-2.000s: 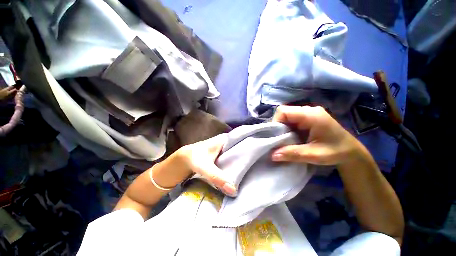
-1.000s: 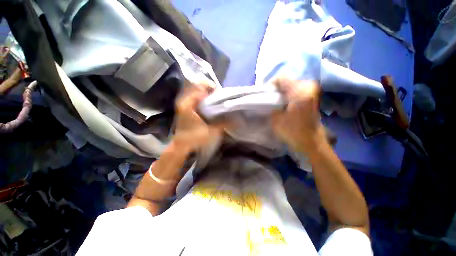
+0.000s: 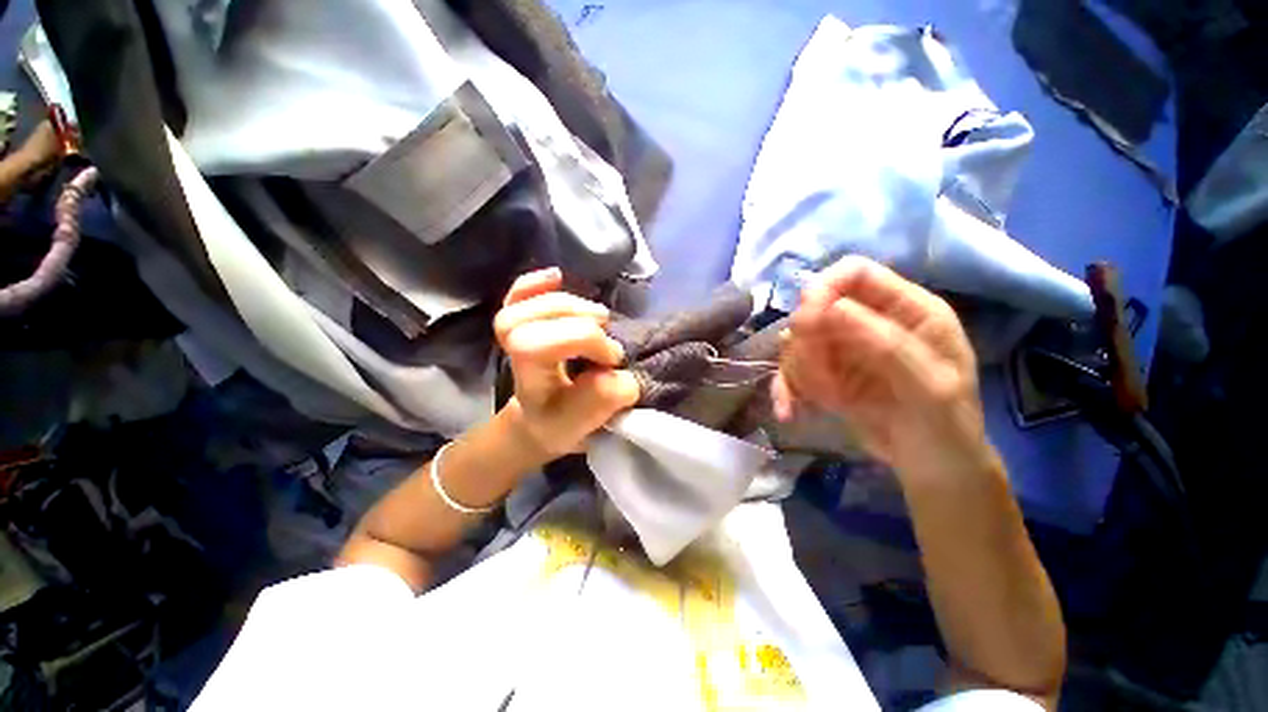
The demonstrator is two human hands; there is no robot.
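Note:
A dark grey garment part (image 3: pixel 695 330) with a pale grey lining flap (image 3: pixel 675 480) is bunched in front of my lap. My left hand (image 3: pixel 567 365) is shut on its left side, fingers curled over the dark cloth. My right hand (image 3: pixel 865 355) is at its right side, fingers bent together and slightly blurred. Thin pale lines, perhaps thread, run between the dark cloth and my right fingertips; I cannot tell what exactly the fingers pinch.
A large dark and pale garment (image 3: pixel 299 98) with a pocket piece lies at left. A pale blue-white garment (image 3: pixel 876 160) lies on the blue table (image 3: pixel 695 70). A brown-handled iron (image 3: pixel 1112 334) is at the right edge. Another person's hand (image 3: pixel 31 156) shows far left.
The pale cloth that both hands spread and then lifted is now bunched with its dark side showing. My right hand has moved off the cloth to the right.

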